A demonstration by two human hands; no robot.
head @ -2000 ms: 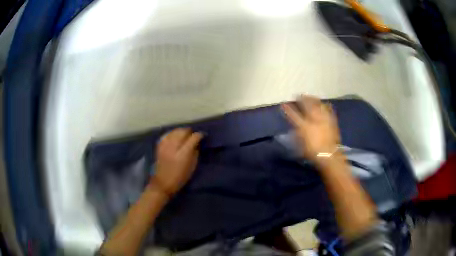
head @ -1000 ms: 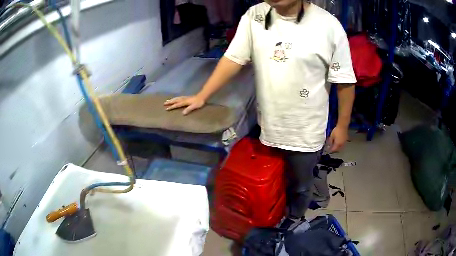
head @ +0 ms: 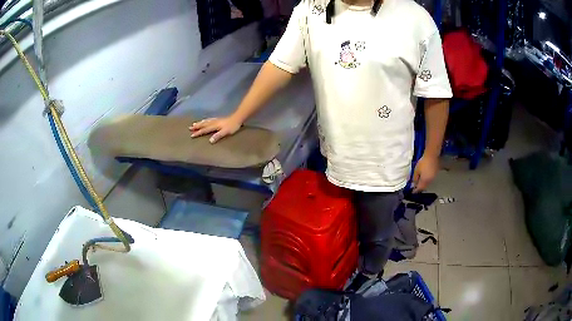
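Observation:
Neither of my hands is in the picture. The steam iron (head: 82, 285) rests on the white cloth-covered ironing table (head: 169, 269) at the lower left. Its dark pointed plate faces down the frame and its orange-brown wooden handle lies at the left. The blue hose and tan line (head: 72, 164) run up from it to the top left. A dark garment pile (head: 382, 305) fills a blue crate (head: 424, 289) at the bottom edge.
A person (head: 370, 100) stands beyond the table, one hand on a brown padded pressing arm (head: 182, 141). A red plastic stool (head: 308, 235) stands beside the table. A green sack (head: 544, 204) and dark scraps (head: 428, 236) lie on the tiled floor. A grey wall (head: 132, 56) runs along the left.
The view has swung up from the navy garment and my two hands to the person and neighbouring station. Since then it has shifted slightly; the person's hand stays on the padded arm.

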